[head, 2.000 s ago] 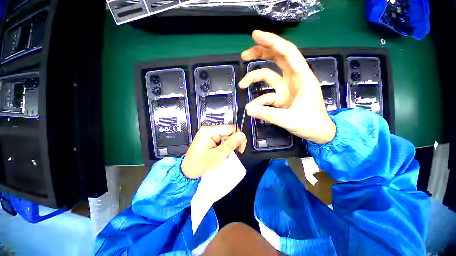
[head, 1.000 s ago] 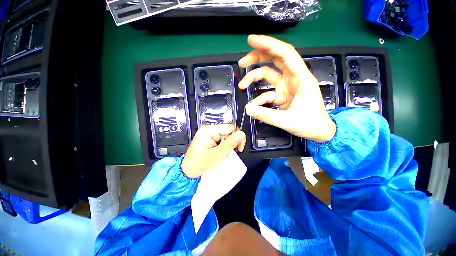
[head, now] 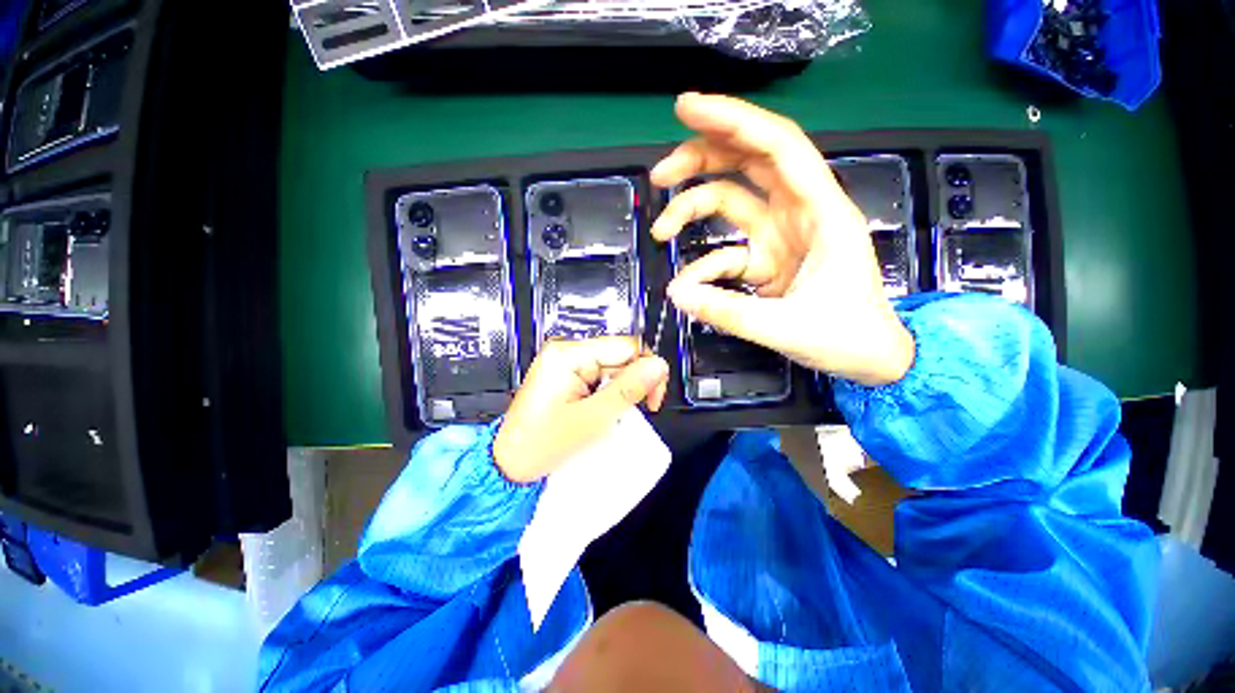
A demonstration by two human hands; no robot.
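My left hand (head: 576, 413) is pinched on a plain white release liner strip (head: 596, 494), which hangs down toward my lap. My right hand (head: 792, 251) is above the middle phone, thumb and index finger closed on thin tweezers (head: 661, 329) that point down to my left fingertips. Whether anything is at the tweezer tip cannot be seen. A black foam tray (head: 385, 271) holds a row of dark phone housings (head: 461, 305) with bluish rims. My right hand hides much of the middle phone and part of the one right of it.
Black foam trays with phone housings (head: 57, 257) stand at the left. A white-and-black die-cut sheet (head: 373, 27) and crinkled clear wrap (head: 786, 25) lie behind the tray. A blue parts bin (head: 1138, 61) is at the back right, on the green mat (head: 332, 136).
Almost nothing has changed. My right hand has shifted very slightly, and both hands keep the same grips.
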